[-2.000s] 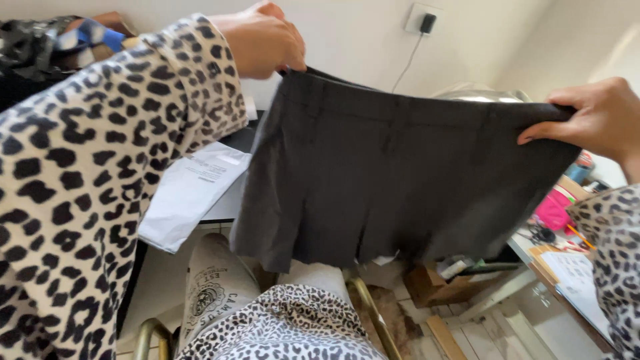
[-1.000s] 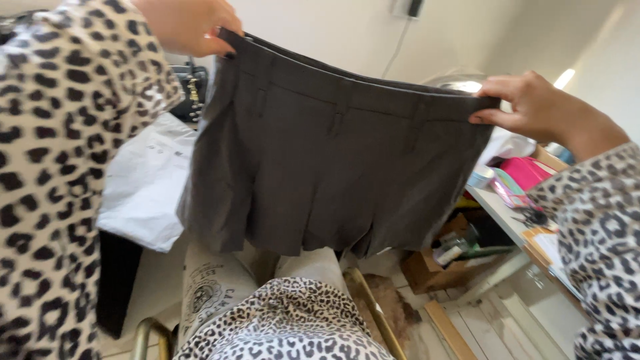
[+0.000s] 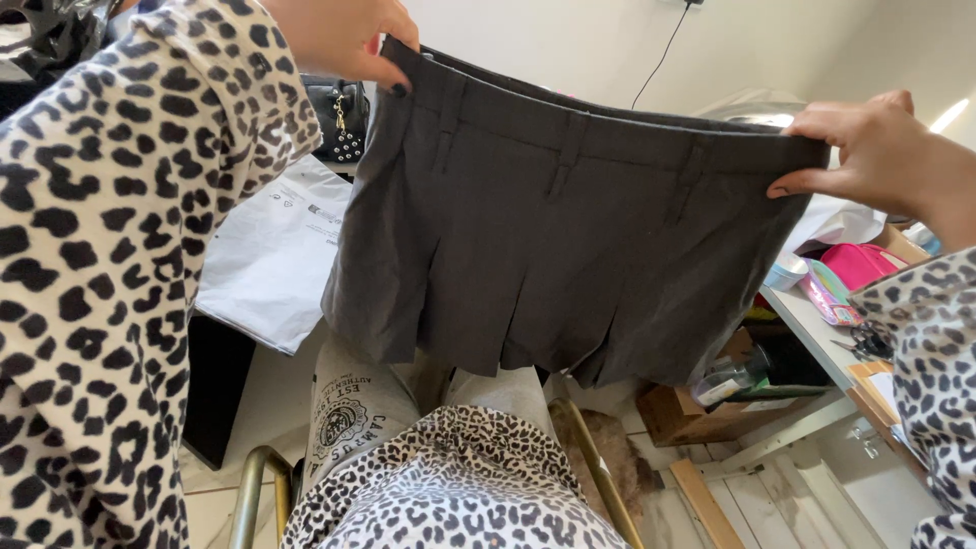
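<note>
A dark grey pleated skirt with belt loops hangs spread out in front of me above my lap. My left hand pinches one end of its waistband between thumb and fingers, at the upper left. The opposite end of the waistband is gripped by my right hand, a little lower on the right. Several pleats fall open along the hem. Behind the skirt, on the left, lies a white plastic mailing bag that bears print. The skirt hides the middle of the scene.
A black studded bag stands behind my left sleeve. On the right, a desk holds a pink pouch, scissors and a blue cup. A cardboard box with items sits below, near a wooden plank. Metal chair arms flank my legs.
Both hands keep hold of the waistband throughout. The skirt's hem and pleats hang differently than before. The view has shifted somewhat.
</note>
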